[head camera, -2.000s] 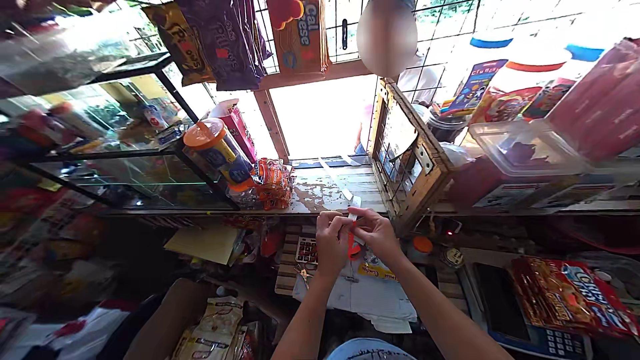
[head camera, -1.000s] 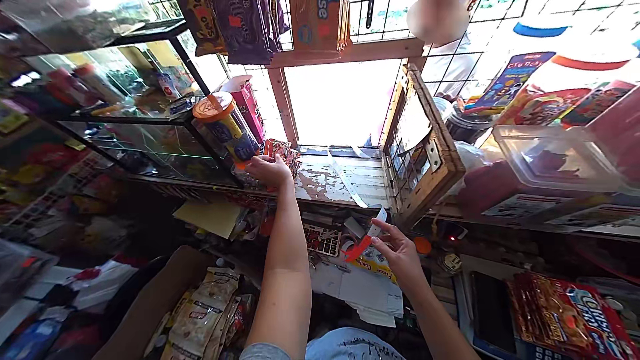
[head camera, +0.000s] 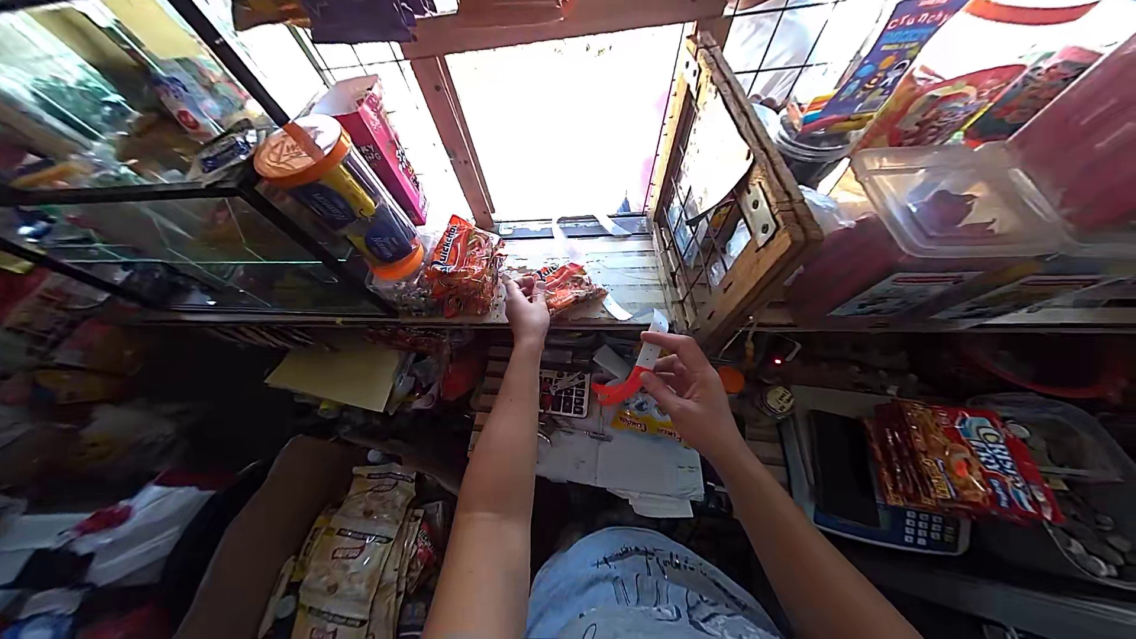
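Observation:
My left hand (head camera: 527, 308) grips the near end of a red and orange snack packet (head camera: 568, 287) on the wooden sill (head camera: 626, 262). Just left of it stands a bundle of similar snack packets (head camera: 461, 266), beside a tall plastic jar with orange lids (head camera: 342, 195). Between thumb and fingers, my right hand (head camera: 690, 387) holds a curved strip, white above and red below (head camera: 641, 364), over the papers and a yellow packet (head camera: 646, 417). A small white strip (head camera: 616, 308) lies at the sill's near edge.
A hinged wood-and-wire window panel (head camera: 754, 195) stands to the right of the opening. Glass shelving (head camera: 222, 257) is at left. Below are a calculator (head camera: 568, 393), papers (head camera: 621, 461), a scale bearing red snack packs (head camera: 958, 457) and an open cardboard box (head camera: 257, 524).
My left hand has moved from the bundle by the jar rightward along the sill, and a packet now lies apart from the bundle. My right hand still holds the strip. The view has moved closer.

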